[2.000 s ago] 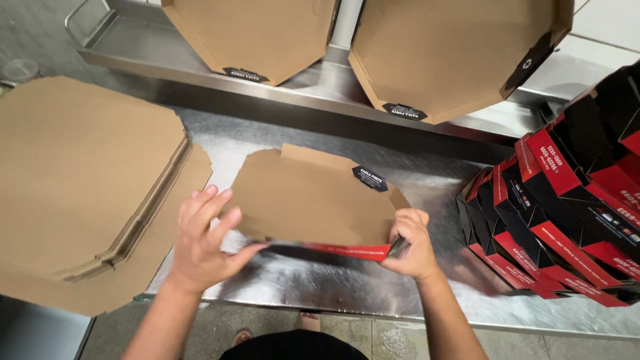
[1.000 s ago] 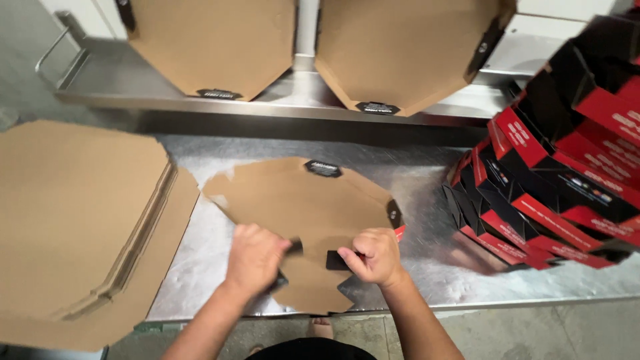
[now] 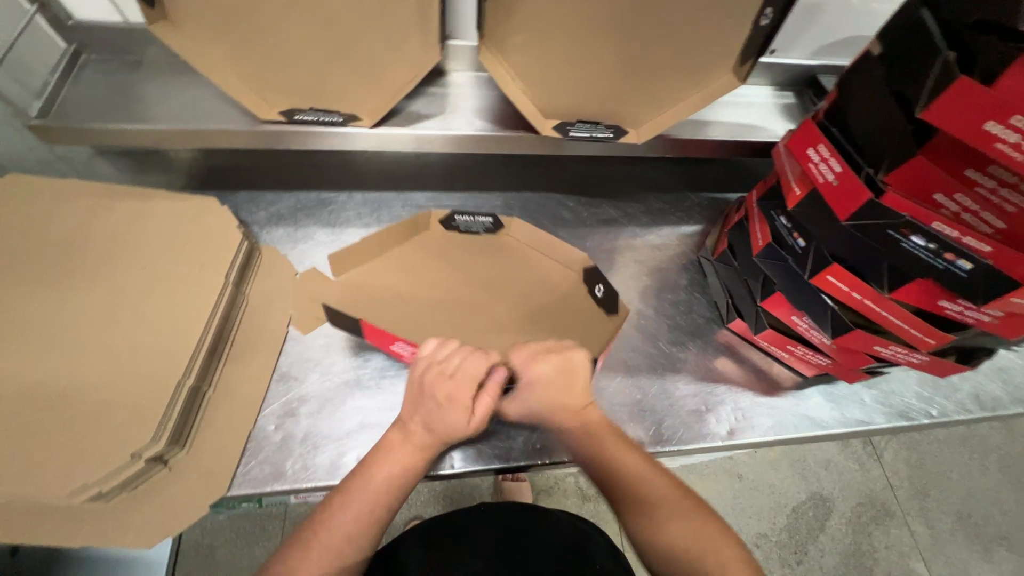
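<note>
An octagonal cardboard pizza box piece (image 3: 480, 288) lies brown side up on the steel table, its far and right walls folded up, with black tabs at two corners. My left hand (image 3: 452, 392) grips its near wall, where a red and black outer face shows. Close beside it, nearly touching, my right hand (image 3: 552, 384) is closed on the same near edge; it is a little blurred. The fingers hide the part of the wall between them. A flat flap at the box's left end lies unfolded.
Flat cardboard blanks (image 3: 112, 320) are stacked at the left, overhanging the steel table (image 3: 320, 416). A tall leaning stack of red and black folded boxes (image 3: 864, 256) stands at the right. Two open box pieces (image 3: 312, 48) (image 3: 616, 56) rest on the steel shelf (image 3: 400, 138) behind.
The near wall, which lay flat toward me one second ago, is now folded up. My hands have come together at its middle. Two seconds ago they were wide apart.
</note>
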